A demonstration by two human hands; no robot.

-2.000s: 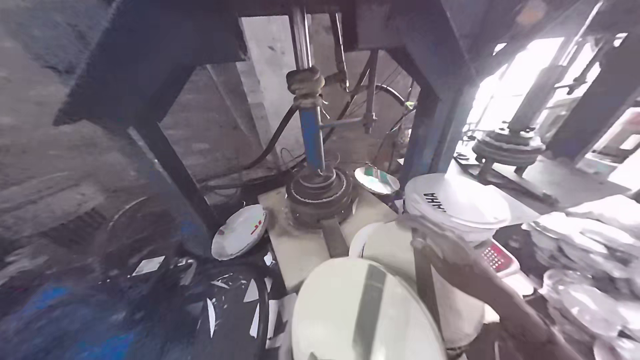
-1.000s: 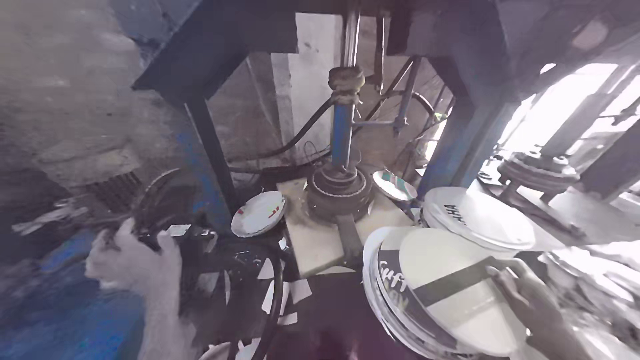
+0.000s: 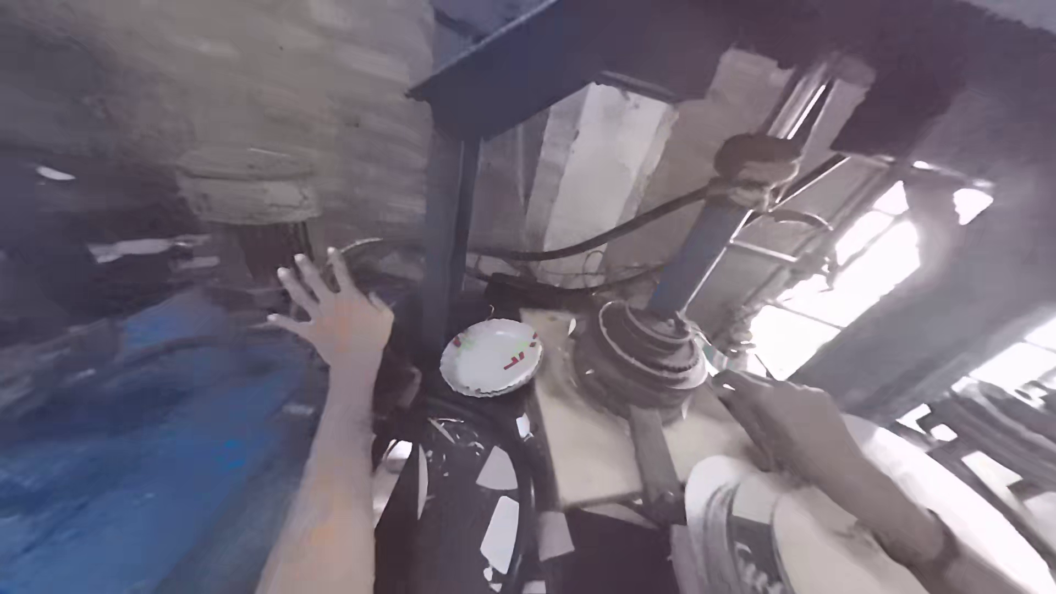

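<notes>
My left hand [image 3: 337, 318] is raised with spread fingers at the left, holding nothing, over a dark area beside the machine frame. My right hand [image 3: 771, 412] reaches in from the right, just beside the round metal die [image 3: 643, 355] under the press's blue ram [image 3: 697, 256]; its fingertips are near a small plate edge, and I cannot tell whether they grip it. Left of the die lies a white fluted plate [image 3: 492, 357] with red and green marks. Below my right forearm is a stack of pale round sheets [image 3: 742, 511] bearing writing. A flat metal handle [image 3: 656, 462] extends from the die.
The press's dark steel post [image 3: 450, 239] stands between my left hand and the die. A pale board [image 3: 586, 454] lies under the die. White scraps [image 3: 500, 528] are scattered over dark parts in front. Black hoses [image 3: 594, 245] run behind, and a bright window [image 3: 850, 280] is at the right.
My right hand has left the round sheets and moved to beside the die. My left hand, out of view two seconds ago, is still raised at the left. The view has turned left and tilted.
</notes>
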